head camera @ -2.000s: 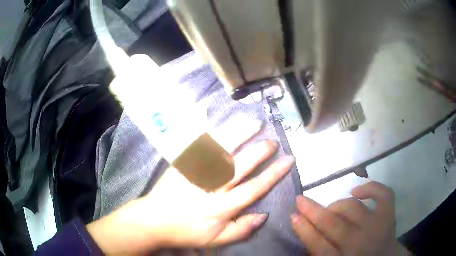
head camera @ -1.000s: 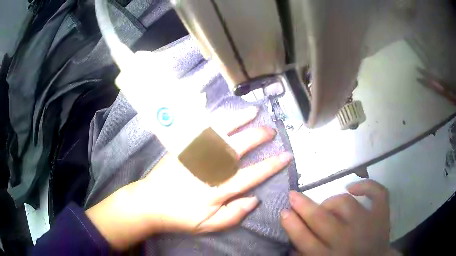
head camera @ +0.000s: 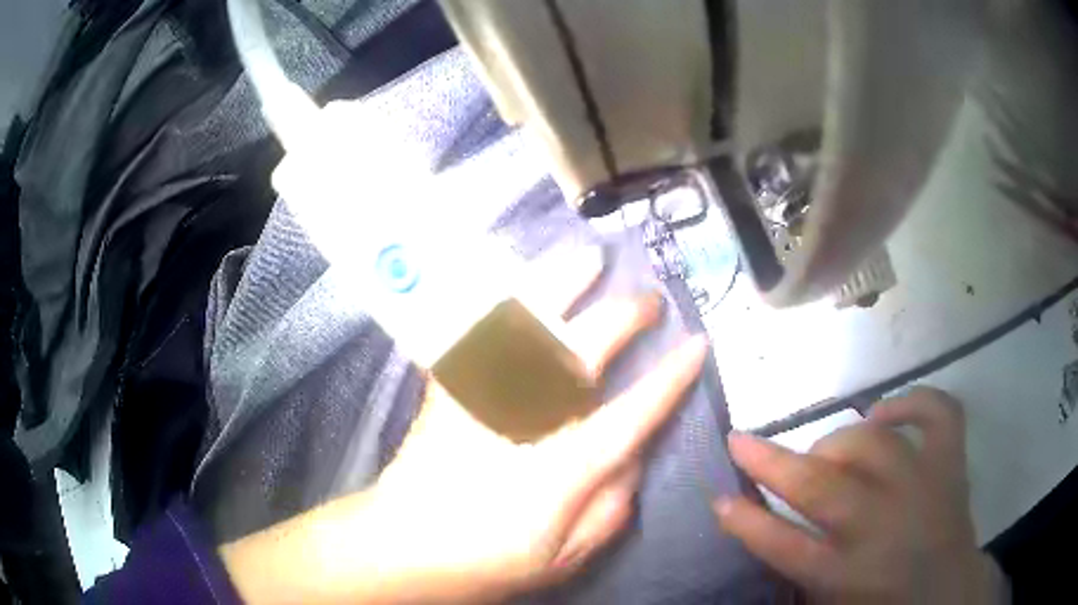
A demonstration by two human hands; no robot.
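The grey-blue garment piece (head camera: 692, 520) lies under the machine head, its narrow folded edge (head camera: 716, 402) running up to the presser foot area (head camera: 668, 254). My left hand (head camera: 497, 502) lies flat on the cloth, palm down, fingertips close to the folded edge below the foot. The lamp hides part of its back and fingers. My right hand (head camera: 881, 508) pinches the folded edge between thumb and finger, nearer to me. Glare washes out the needle area.
The cream machine head (head camera: 650, 83) fills the upper right, with a ribbed knob (head camera: 869, 280) beside it. The glaring lamp (head camera: 367, 201) hangs over my left hand. A dark garment pile (head camera: 101, 225) lies at left. The white table (head camera: 828, 366) has a dark curved seam.
The left fingers are closer together and the hand has shifted slightly right in view. The right hand also appears further right, still at the edge. The machine head appears shifted right, its lower parts more exposed.
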